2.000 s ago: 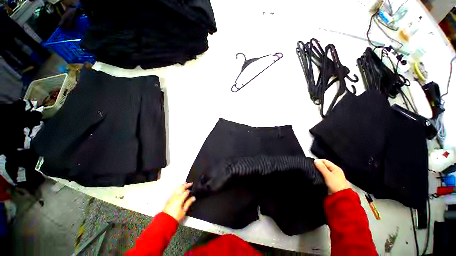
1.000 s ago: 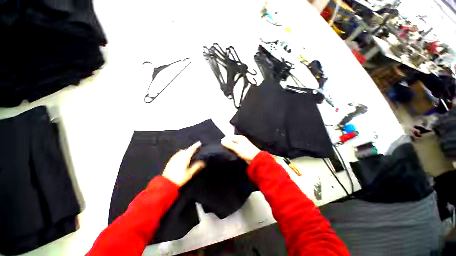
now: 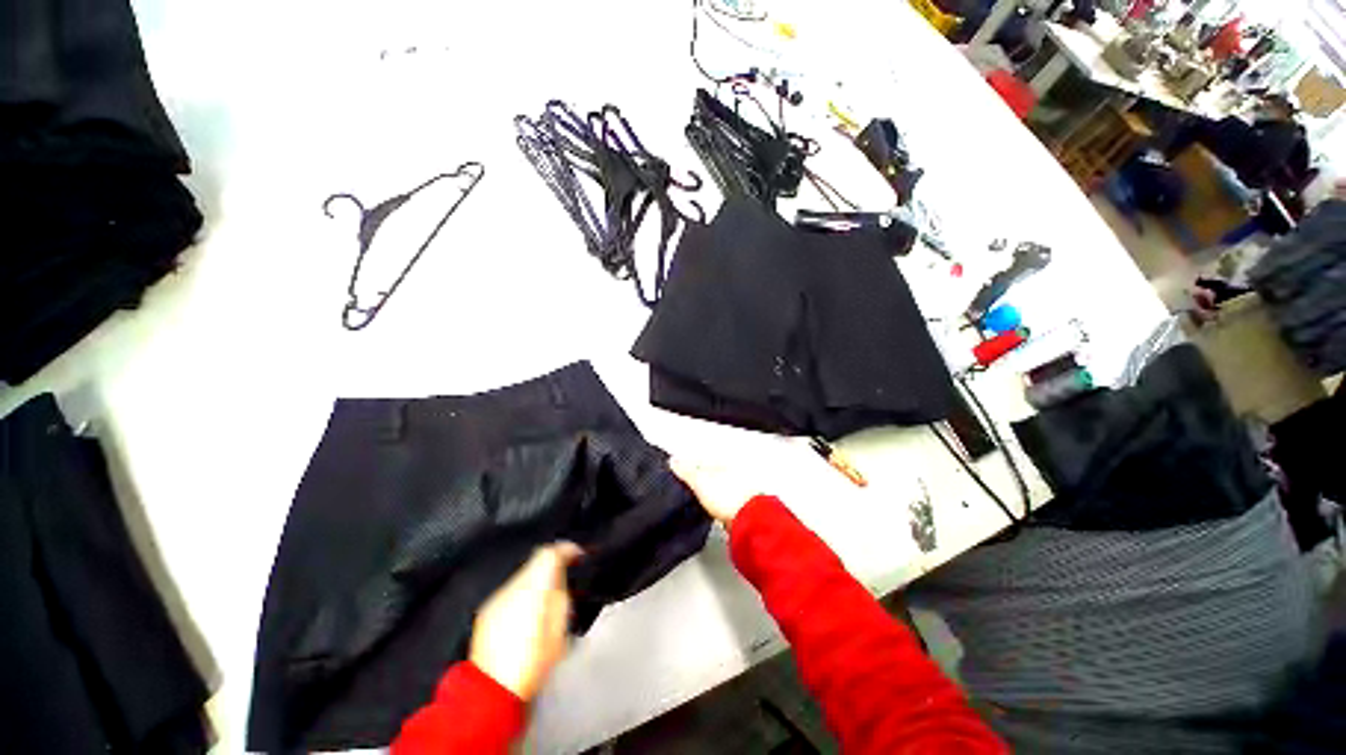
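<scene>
Black shorts lie on the white table before me, waistband away from me. The front layer is bunched and rumpled toward the right leg. My left hand is over the lower middle of the shorts, slightly blurred; whether its fingers grip cloth cannot be told. My right hand is at the right edge of the shorts, its fingertips at the cloth and partly hidden, so its grip is unclear.
A single black hanger lies beyond the shorts, with bunched hangers to its right. Folded black garments lie at right, near orange-handled snips. Black piles stand at left. Red thread and cables lie by the right edge.
The view has swung right. The turned-up hem seen earlier has dropped into rumpled folds. My left hand has moved from the shorts' left side to their lower middle; my right hand stays at their right side.
</scene>
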